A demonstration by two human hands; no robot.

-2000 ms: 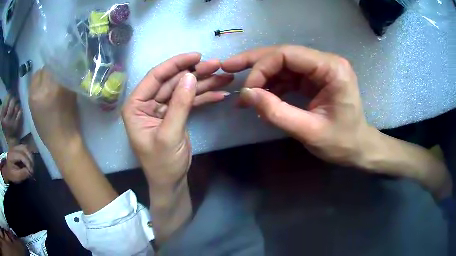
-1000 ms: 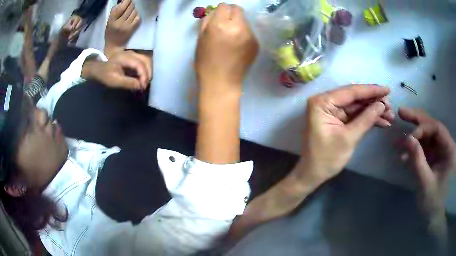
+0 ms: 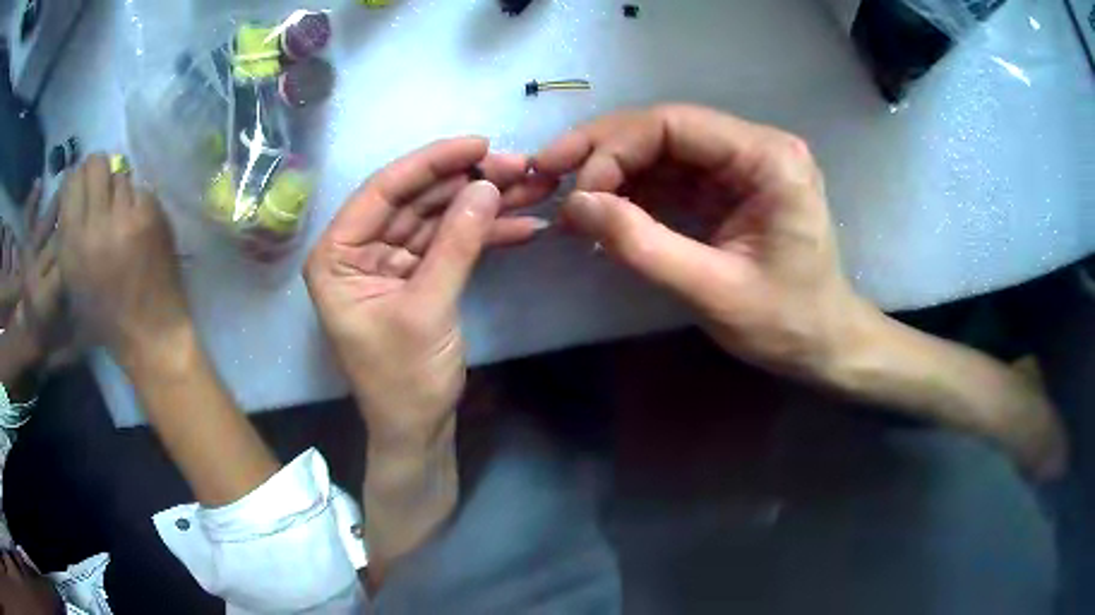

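Note:
My left hand (image 3: 402,270) is palm up, its thumb pressed toward the index finger on a tiny dark piece (image 3: 478,174), apparently a connector housing, mostly hidden by the fingertips. My right hand (image 3: 720,222) is close on the right, fingers curled, its index fingertip almost touching the left fingers and its thumb tip a little lower. No wire shows clearly between its fingertips. A wired connector (image 3: 558,87), a black block with short yellow and dark wires, lies on the white foam sheet (image 3: 420,78) beyond the hands.
A clear bag of wire bundles (image 3: 258,138) lies at the left, near a neighbour's hand (image 3: 120,258) and white sleeve (image 3: 264,529). A bag with dark contents (image 3: 901,48) is at the top right. A small black part (image 3: 630,11) lies at the top edge.
The view swung left toward the neighbour and came back. The fine line at my right thumb two seconds ago no longer shows. The neighbour's raised hand is back down at the left.

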